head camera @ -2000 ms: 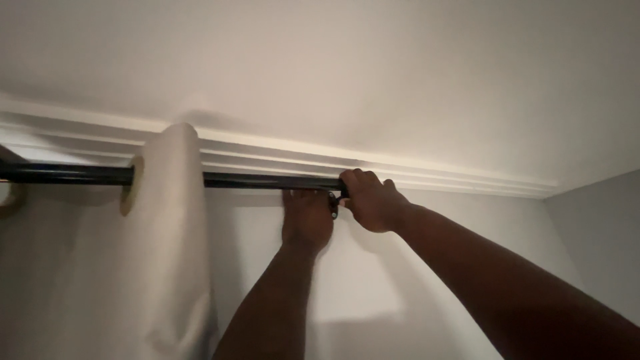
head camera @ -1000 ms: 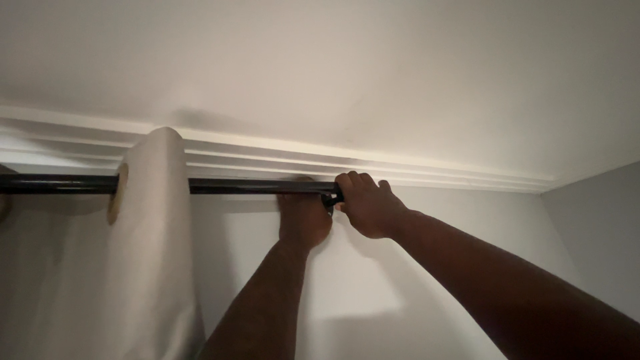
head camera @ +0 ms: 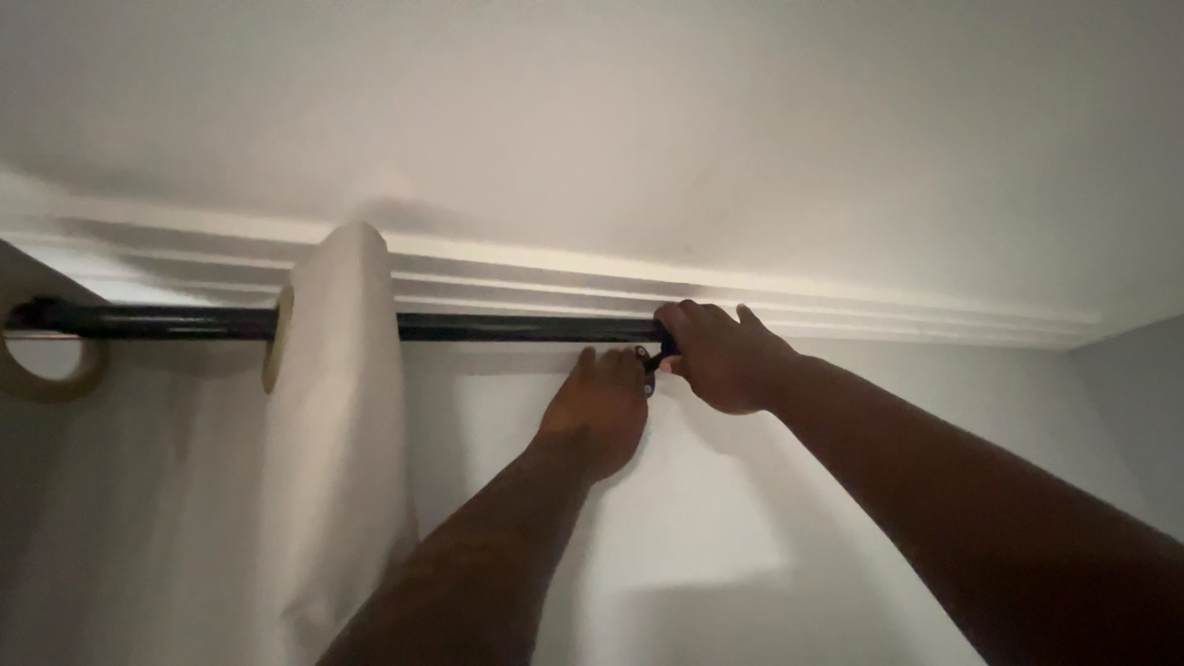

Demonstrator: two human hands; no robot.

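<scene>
A black curtain rod (head camera: 518,328) runs level just below the ceiling moulding. My right hand (head camera: 726,356) is closed around the rod's right end, with fingers over the top and thumb below. Just under the rod, my left hand (head camera: 597,412) has bent fingers beside a dark metal wall bracket (head camera: 647,372); whether it grips the bracket is hidden. A pale curtain (head camera: 342,425) hangs on the rod to the left, the rod passing through its round grommets (head camera: 280,340).
Stepped white moulding (head camera: 555,282) lines the joint of wall and ceiling (head camera: 647,120). The grey side wall (head camera: 1133,398) meets it at the far right. Shadows of the arms fall on the wall behind.
My left hand now sits a little lower, its fingertips below the rod, and more of the bracket shows. My right hand stays at the rod's end.
</scene>
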